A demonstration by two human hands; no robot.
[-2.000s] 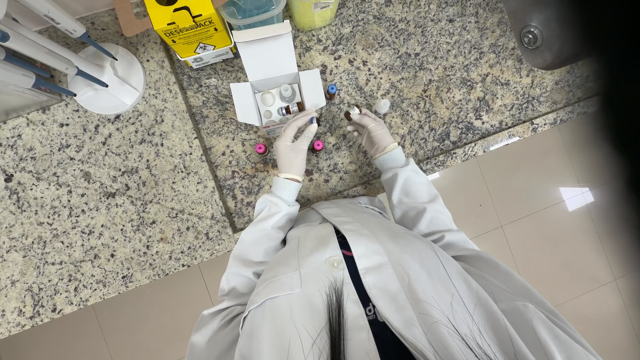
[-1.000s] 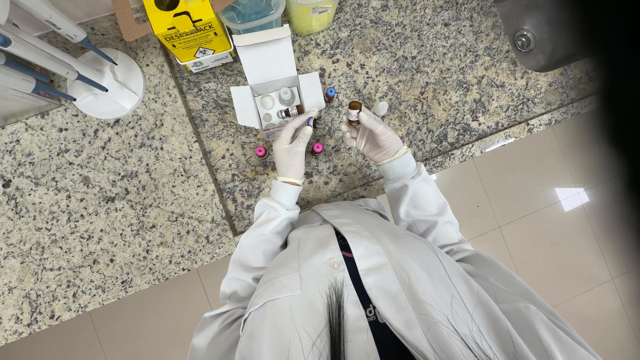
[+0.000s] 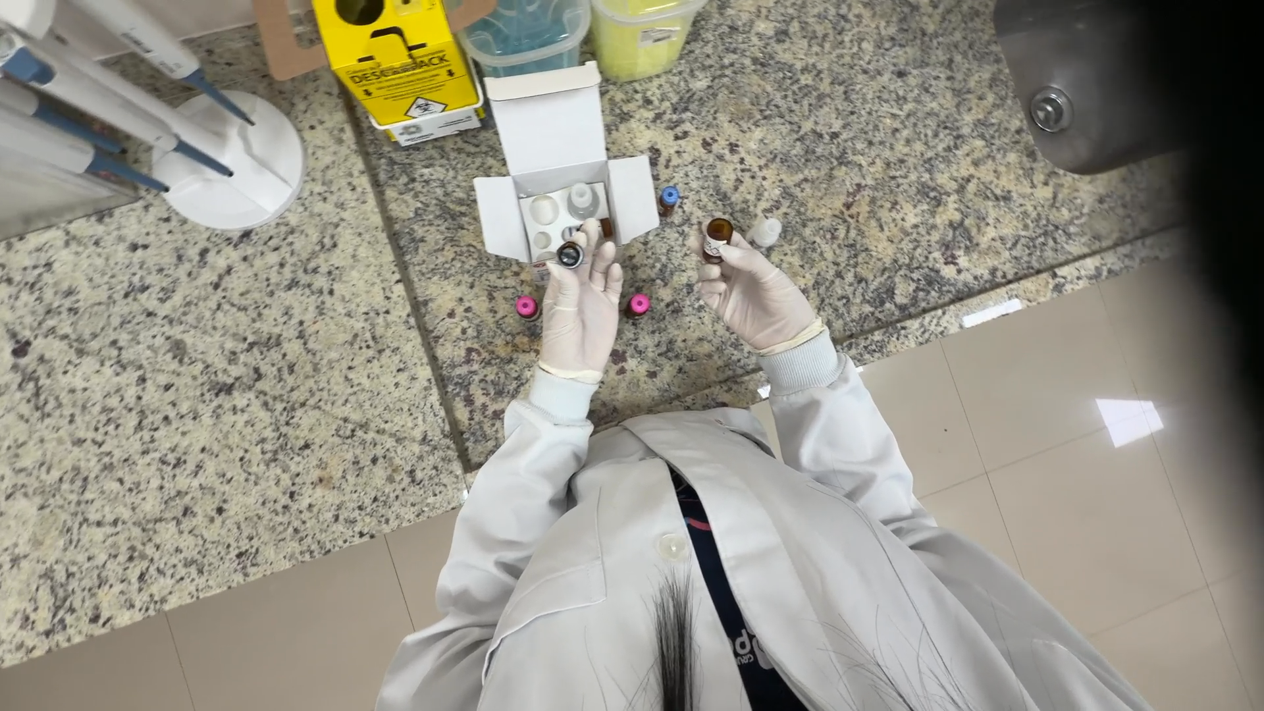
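Both hands wear pale gloves. Between its thumb and fingertips my left hand (image 3: 583, 311) holds a small dark cap (image 3: 570, 255), its round face toward the camera. The hand covers the near edge of an open white cardboard box (image 3: 548, 123), whose insert holds a white-capped bottle (image 3: 582, 199) and an amber vial (image 3: 606, 229). My right hand (image 3: 760, 296) grips a labelled amber glass vial (image 3: 719, 237), tilted with its mouth visible. Close to it lies a small white plastic bottle (image 3: 765, 232). Two pink-capped vials (image 3: 527, 307) stand either side of my left hand; a blue-capped vial (image 3: 670, 200) is right of the box.
A yellow sharps box (image 3: 400, 69), a blue-tinted plastic tub (image 3: 528, 35) and a yellow-green tub (image 3: 647, 39) line the back. Pipettes hang on a round white stand (image 3: 237, 163) at left. A metal sink (image 3: 1096, 99) lies at right, near the granite counter's front edge.
My left hand has turned palm up, showing the dark cap at its fingertips. My right hand has brought the amber vial up to a more visible, tilted pose since two seconds ago.
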